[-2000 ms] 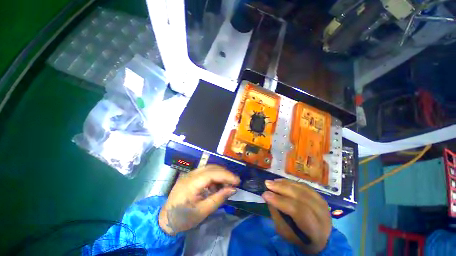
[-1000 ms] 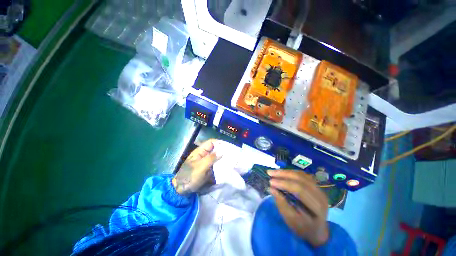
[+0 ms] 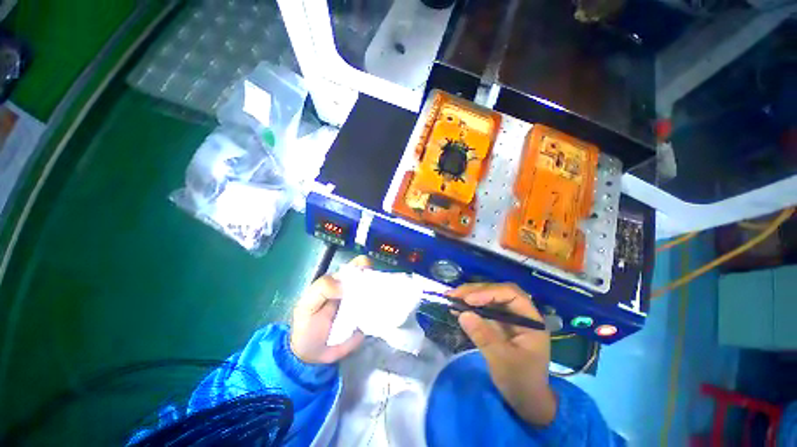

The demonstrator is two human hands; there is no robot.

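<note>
My left hand [image 3: 316, 321] holds a crumpled white wipe [image 3: 377, 306] in front of the machine's blue front panel. My right hand [image 3: 509, 336] grips dark, thin tweezers [image 3: 502, 315], whose tip points left and reaches the wipe's right edge. Whether the tip holds any small part cannot be told. Two orange fixtures lie on the perforated silver plate [image 3: 498, 205] beyond my hands: the left fixture [image 3: 480, 148] has a black spiky centre, the right fixture [image 3: 554, 199] is plainer. Neither hand touches them.
The blue control panel [image 3: 354, 236] has red displays and lit buttons at its right end. Clear plastic bags [image 3: 232, 175] lie on the green bench left of the machine, with a clear blister tray [image 3: 188, 65] behind. The white machine frame [image 3: 325, 74] stands at the back.
The white wipe is now in my left hand, raised and spread. The tweezers in my right hand now point left at it, where before they lay back along the palm. The view has shifted.
</note>
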